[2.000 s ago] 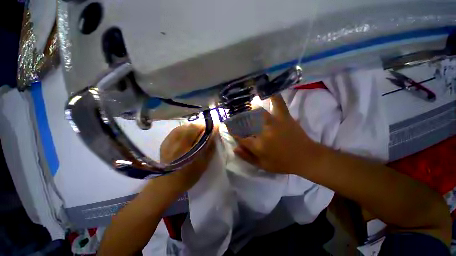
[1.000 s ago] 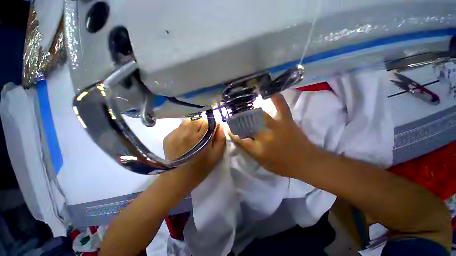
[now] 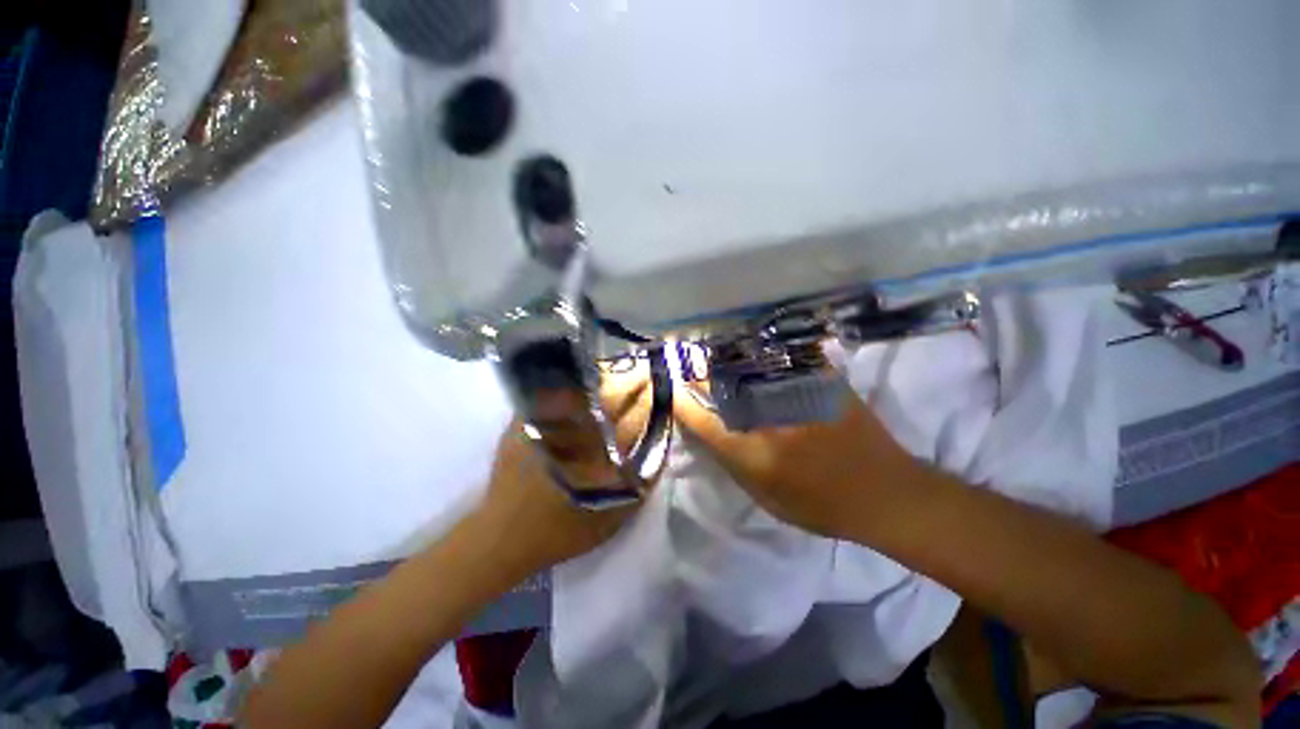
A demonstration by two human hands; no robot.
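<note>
White cloth [image 3: 713, 570] runs from under the needle area [image 3: 679, 368] down over the table's front edge, with more bunched at the right. My left hand [image 3: 563, 477] is just left of the needle, partly behind the chrome guard [image 3: 587, 491]; its fingertips are on the cloth. My right hand [image 3: 806, 463] is just right of the needle, its fingers on the cloth and partly hidden by a grey ribbed part [image 3: 784, 399]. The white sewing machine head [image 3: 855, 143] hides the back of the work. A bright light shines at the needle.
Red snips [image 3: 1195, 332] lie on the table at the right. Stacked white pieces [image 3: 71, 427] are at the left beside blue tape [image 3: 160, 349]. A plastic-wrapped brown packet [image 3: 228, 100] is at the back left. Red material [image 3: 1226, 548] is at the lower right.
The view has shifted, so the machine head now appears farther right and the chrome guard looks narrower. Both hands remain close beside the needle on the cloth.
</note>
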